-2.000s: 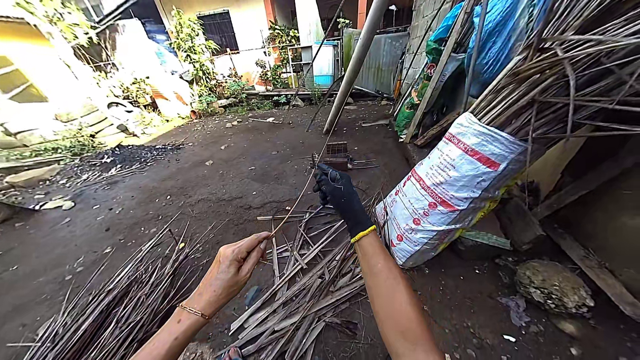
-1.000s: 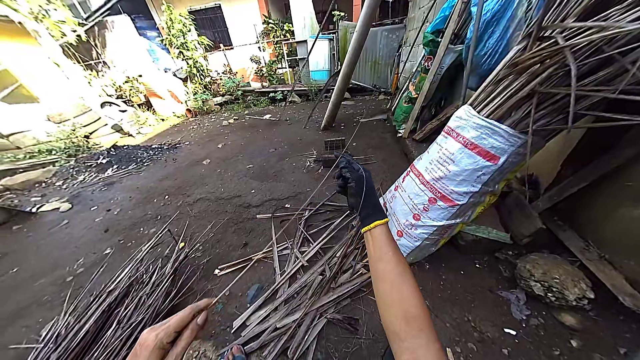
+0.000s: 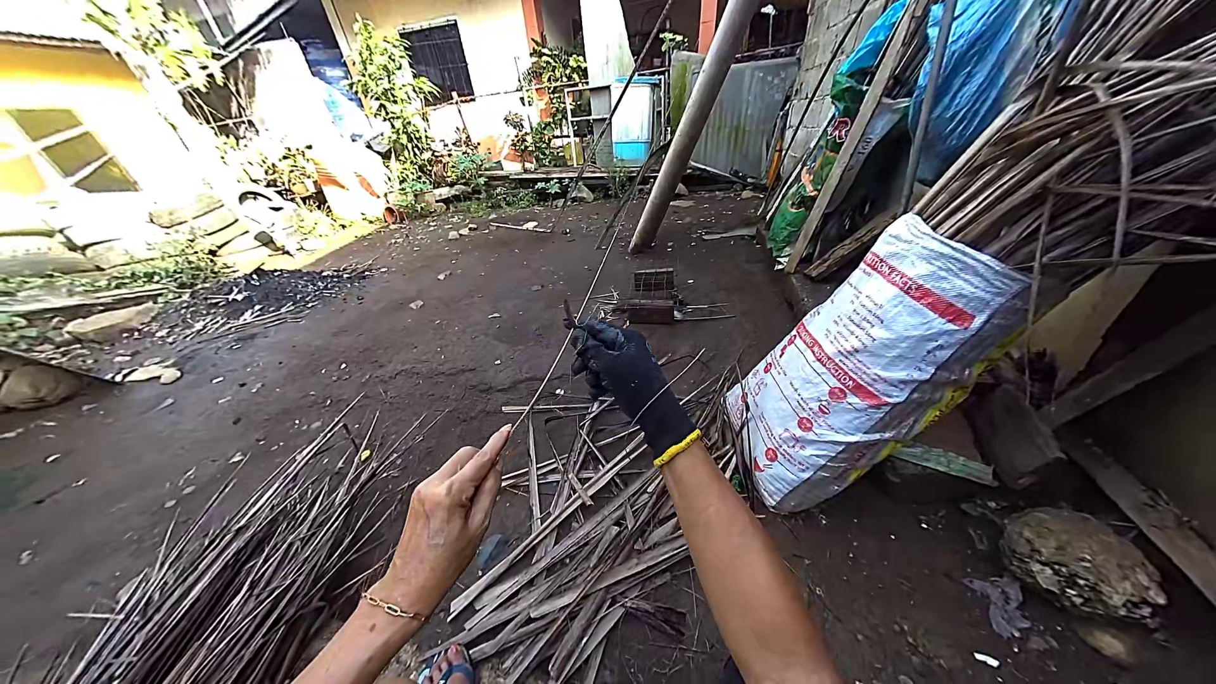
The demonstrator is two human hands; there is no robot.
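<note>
My bare left hand (image 3: 446,522), with a chain bracelet at the wrist, pinches the lower end of a thin palm-leaf midrib (image 3: 546,380). My right hand (image 3: 617,366), in a black glove with a yellow cuff, is closed around the midrib higher up, and a small dark tip, perhaps a blade, sticks out above its fingers. The strand rises past the glove toward the pole. Below the right hand lies a loose heap of dry leaf strips (image 3: 589,551). A pile of thin dark sticks (image 3: 256,570) is at the lower left.
A white printed sack (image 3: 855,370) stuffed with dried fronds (image 3: 1092,161) leans at the right. Beyond my hands are a small wire-mesh object (image 3: 654,285) and a slanting pole (image 3: 693,123). A rock (image 3: 1083,560) sits lower right, dark charred debris (image 3: 266,294) at the left.
My left hand was near the right one, then dropped down and left along the strand; now it is back up closer to the glove. The right hand keeps gripping the strand.
</note>
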